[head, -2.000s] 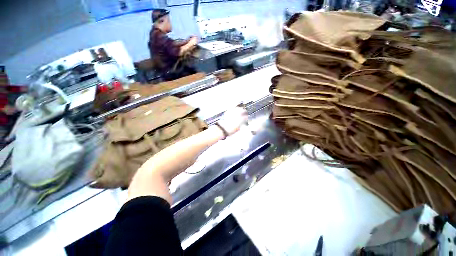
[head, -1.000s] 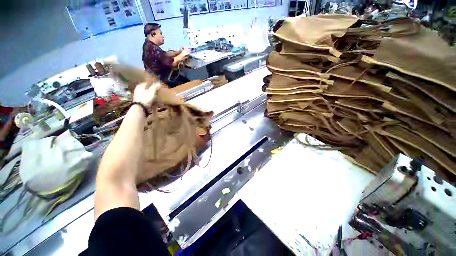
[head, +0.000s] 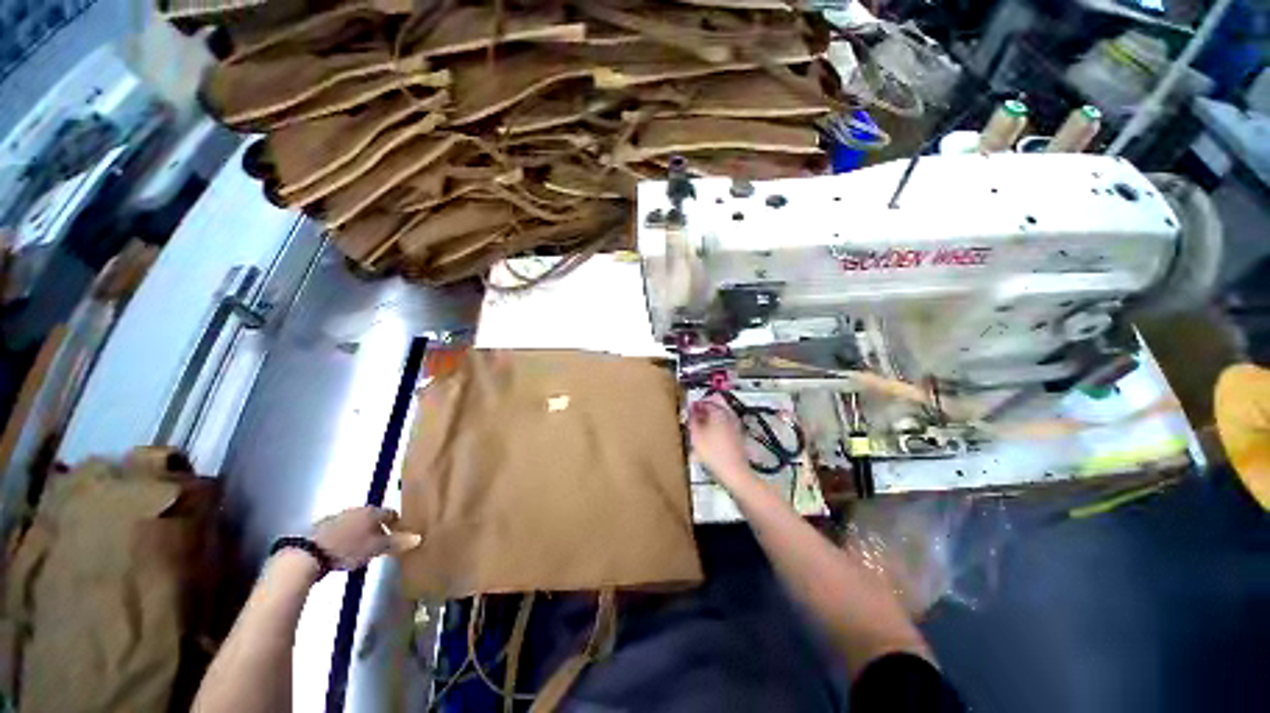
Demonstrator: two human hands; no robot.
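Observation:
A brown bag body (head: 550,474) lies flat in front of me, its right edge beside the needle area and its straps hanging off the near edge. My left hand (head: 359,538) pinches the bag's left edge near the lower corner. My right hand (head: 716,433) is at the bag's right edge, just below the presser foot (head: 713,373); whether its fingers grip the edge cannot be told. Scissors (head: 769,435) with dark looped handles lie on the machine bed right of my right hand. The white sewing machine (head: 919,251) stands behind. Tan binding tape (head: 877,383) runs along the bed.
A tall pile of unfinished brown bags (head: 529,126) stands behind the work. A brown bag (head: 105,585) lies on the left surface. Thread cones (head: 1006,126) stand behind the machine arm. A yellow disc (head: 1244,432) is at the right edge. Clear plastic (head: 926,557) hangs at the front edge.
The view has swung right to the machine. My left hand has left the bag it was handling on the left surface and is at another bag's edge. My right hand has come into view.

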